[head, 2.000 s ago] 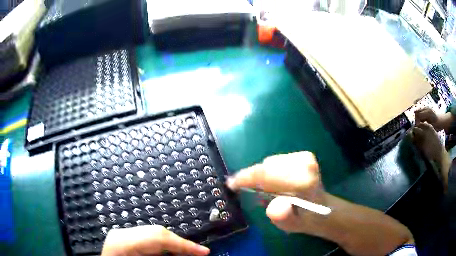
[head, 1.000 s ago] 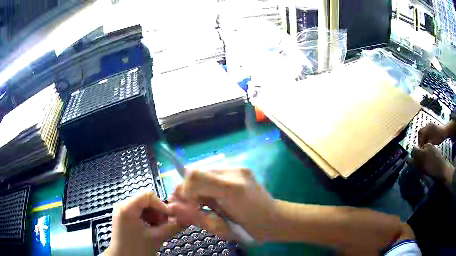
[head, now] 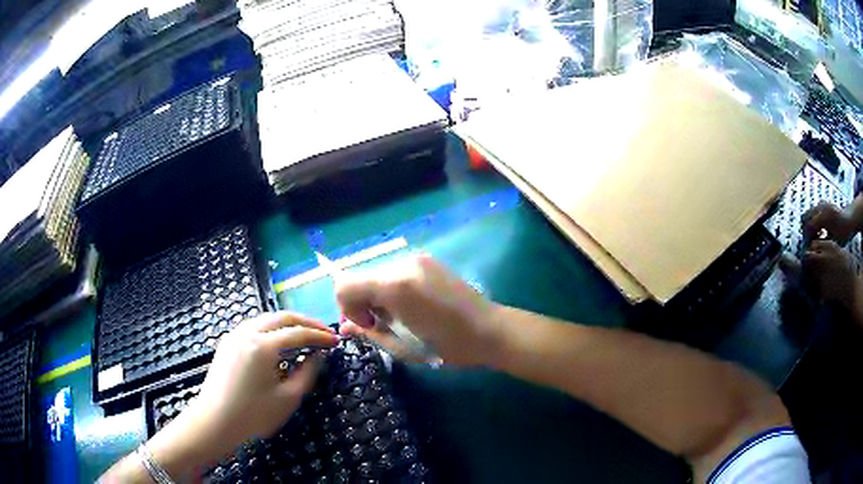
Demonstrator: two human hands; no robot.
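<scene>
The black tray with rows of round pockets lies under my hands, many pockets holding small shiny-ringed discs. My left hand is over its far left part, with small round components held among the curled fingers. My right hand is over the tray's far edge, with slim silver tweezers lying across the palm. The fingertips of both hands meet above the tray. Anything pinched between them is too small to tell.
A second filled tray lies beyond my left hand, with stacked black trays behind it. Pale layered sheets stand at the back. Cardboard covers a tray stack at right. Another person's hands are at the far right.
My right hand has left the tray's right edge and my left hand its near edge; their fingertips now meet. The view tilted up, then slightly down. The left fingers now show round parts.
</scene>
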